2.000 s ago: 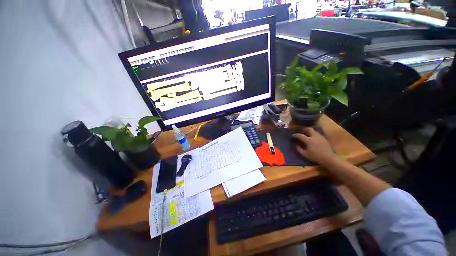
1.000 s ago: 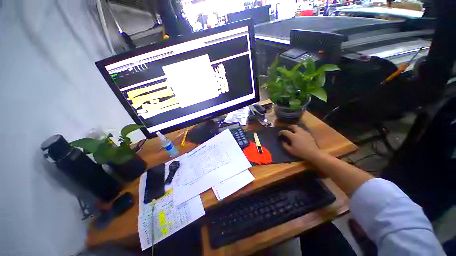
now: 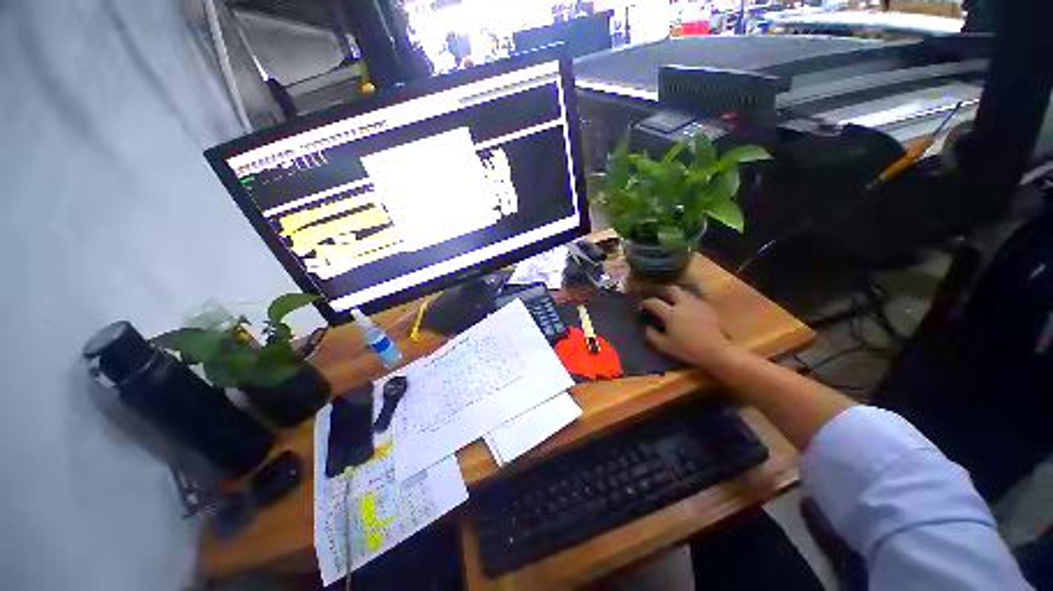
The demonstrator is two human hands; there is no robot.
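Observation:
My right hand (image 3: 686, 328) rests on a small black mouse (image 3: 657, 313), mostly hidden under the fingers, on the dark mouse pad (image 3: 629, 335) with an orange-red patch at its left end. A slim pale yellow stick (image 3: 588, 328) lies on that patch. The monitor (image 3: 400, 185) shows yellow pieces on black at the left, with a white window over the middle of the layout. The black keyboard (image 3: 618, 485) lies on the lower tray. My left hand is not in view.
Printed sheets (image 3: 479, 387), a black phone (image 3: 350, 432), a key fob (image 3: 391, 402) and a calculator (image 3: 544, 314) lie on the desk. A small bottle (image 3: 376, 339), a black flask (image 3: 173, 395) and potted plants (image 3: 673, 196) (image 3: 254, 352) stand around. A long grey-black machine (image 3: 808, 87) is behind.
A white window has appeared over the layout on the monitor since the oldest frame. The view has shifted, so the desk sits further left. My right hand has stayed on the mouse.

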